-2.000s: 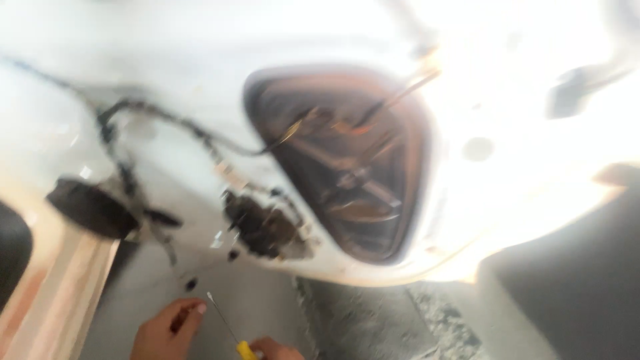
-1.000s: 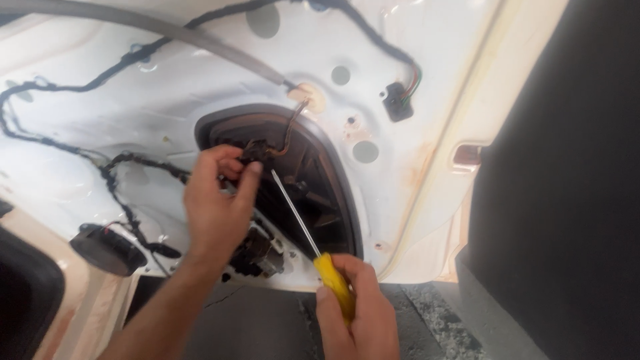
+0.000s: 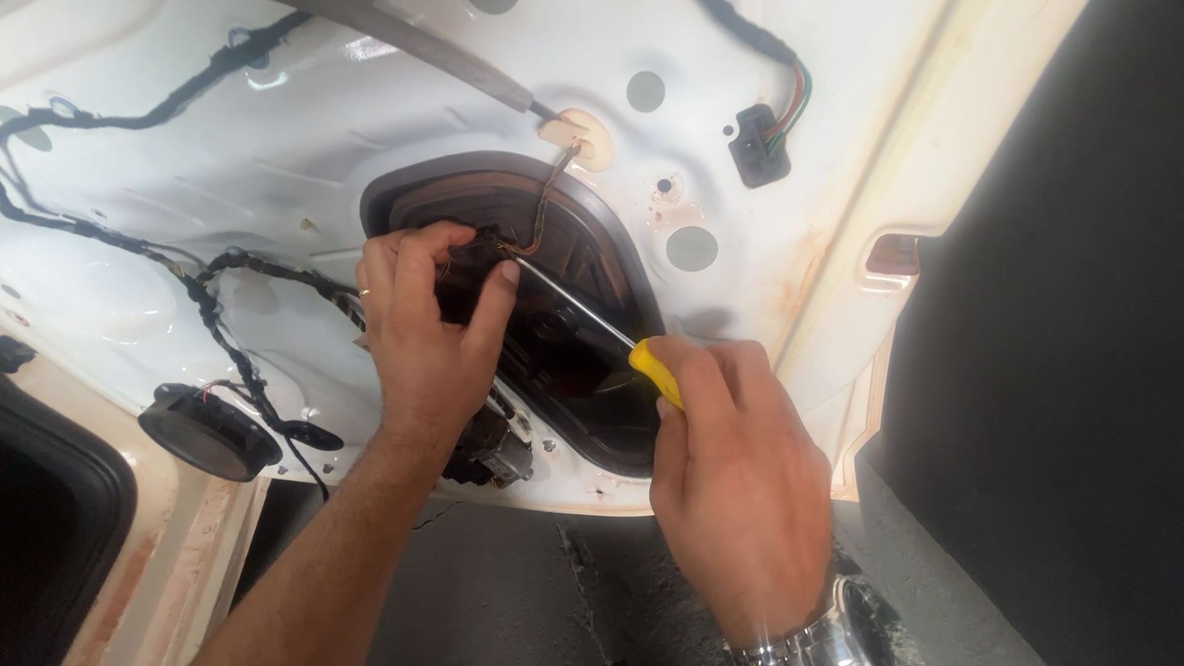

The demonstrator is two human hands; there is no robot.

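My left hand (image 3: 430, 324), with a ring on one finger, holds a small dark connector (image 3: 483, 248) between thumb and fingers, in front of the large opening in a white car door (image 3: 740, 305). A thin wire (image 3: 548, 199) runs from the connector up to a beige plug (image 3: 581, 137). My right hand (image 3: 740, 462), with a metal watch at the wrist, grips a screwdriver by its yellow handle (image 3: 655, 370). Its steel shaft (image 3: 578, 305) points up and left, the tip at the connector beside my left thumb. Whether the tip touches it is hard to tell.
A taped wiring harness (image 3: 139, 120) crosses the door panel. A round speaker (image 3: 208, 433) sits at lower left, and a window motor (image 3: 499, 453) lies below the opening. At upper right hangs a dark connector (image 3: 760, 146) with coloured wires. Grey floor (image 3: 518, 573) shows underneath.
Two seconds ago both hands were low, below the door's edge; they rose to the opening, the left one taking the connector. Since one second ago they have barely moved. The view has shifted a lot.
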